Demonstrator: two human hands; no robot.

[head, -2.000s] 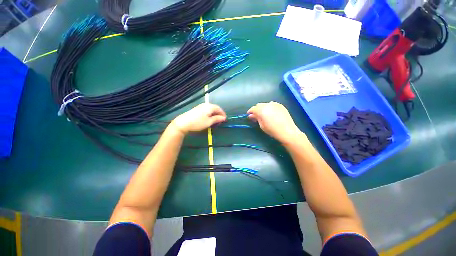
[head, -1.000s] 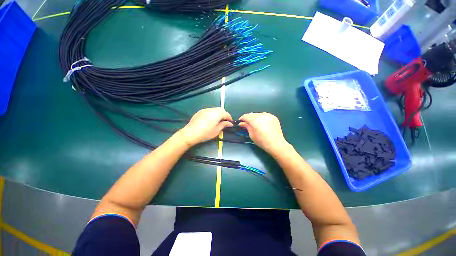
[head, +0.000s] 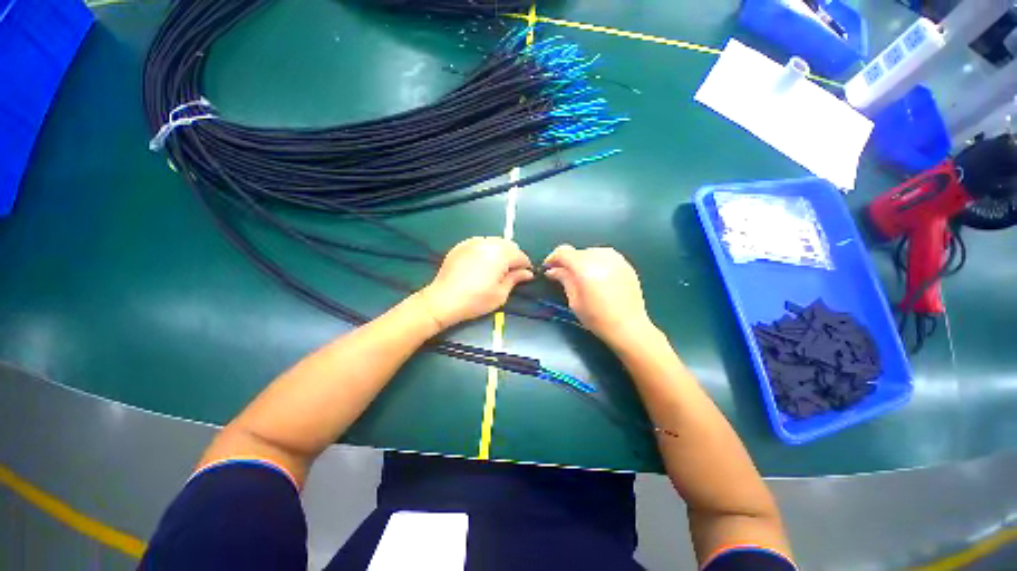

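Note:
My left hand (head: 482, 277) and my right hand (head: 593, 288) meet fingertip to fingertip at a black cable end beside the yellow line. Both pinch it; the fingers hide most of the cable end. Loose black cables (head: 292, 282) run from the left under my left hand. Nearer me lies a group of cables with a black sleeve (head: 515, 364) around it and blue wire tips (head: 569, 380) beyond. Behind my hands lies a thick curved cable bundle (head: 379, 162) with blue tips (head: 580, 106) and a white tie (head: 184, 121).
A blue parts tray (head: 745, 292) at right holds a bag of small white parts (head: 774, 230) and black sleeve pieces (head: 823, 357). Beyond are a paper sheet (head: 769, 117), a power strip (head: 896, 64), a small blue bin (head: 805, 31) and a red heat gun (head: 923, 212). A blue container (head: 31, 89) is far left.
My hands were apart with blue wires showing between them; now their fingertips meet. The view has shifted, so the bench things appear moved right and the bundle higher.

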